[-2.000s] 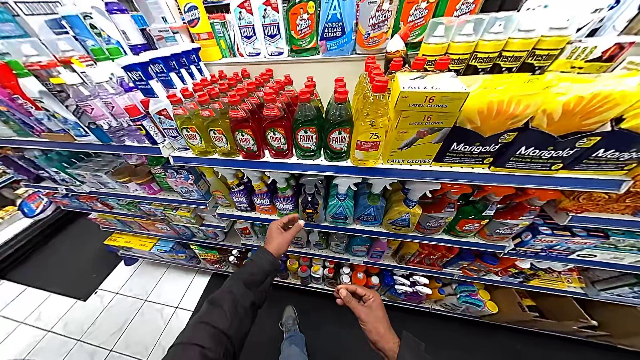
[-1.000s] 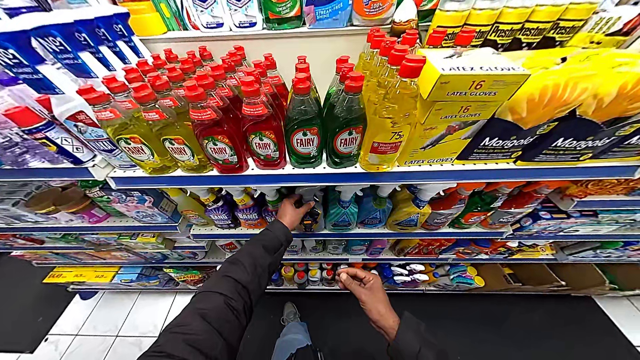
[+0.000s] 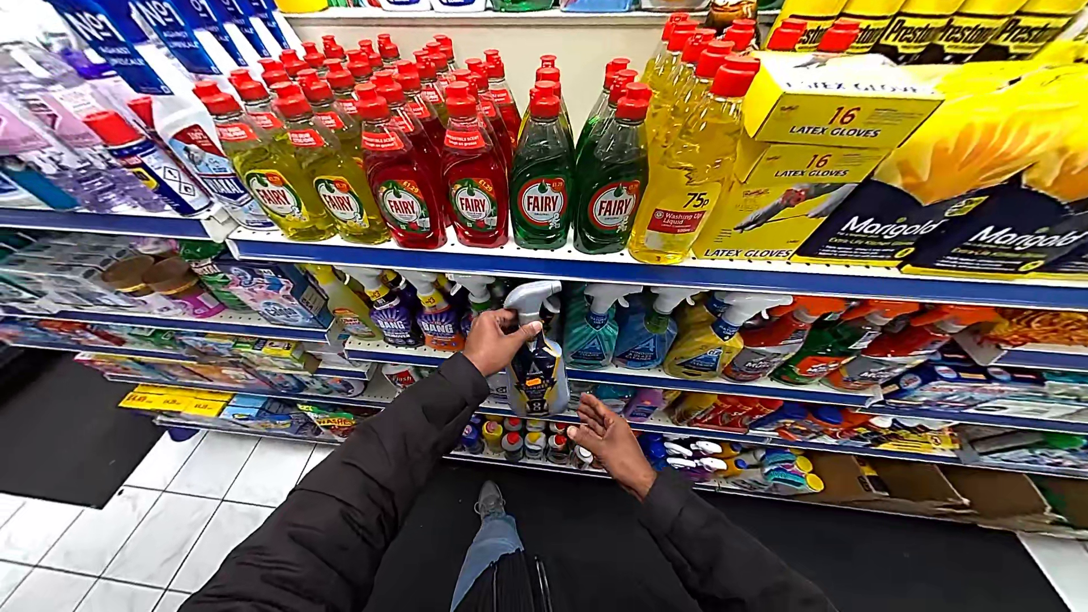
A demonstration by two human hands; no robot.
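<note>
Gripped at its neck by my left hand (image 3: 500, 342), a spray bottle (image 3: 537, 378) with a grey-white trigger head and dark label stands out upright at the front of the second shelf. My right hand (image 3: 610, 438) is just right of and below the bottle, fingers parted, holding nothing. More trigger spray bottles flank it: a purple-labelled one (image 3: 393, 319) on the left, a teal one (image 3: 589, 330) and a blue one (image 3: 646, 331) on the right. Directly above, green Fairy washing-up liquid bottles (image 3: 541, 200) line the upper shelf.
The upper shelf's blue front edge (image 3: 476, 259) juts over the spray bottles. Latex glove boxes (image 3: 837, 110) and Marigold glove packs (image 3: 884, 225) stand at the right. Small capped bottles (image 3: 535, 444) fill a low shelf. Below are a dark mat (image 3: 731, 544) and white floor tiles (image 3: 170, 527).
My left hand reached in to the spray bottles and now holds one, brought forward from the shelf. My right hand's fingers have opened. The view has come nearer to the shelves.
</note>
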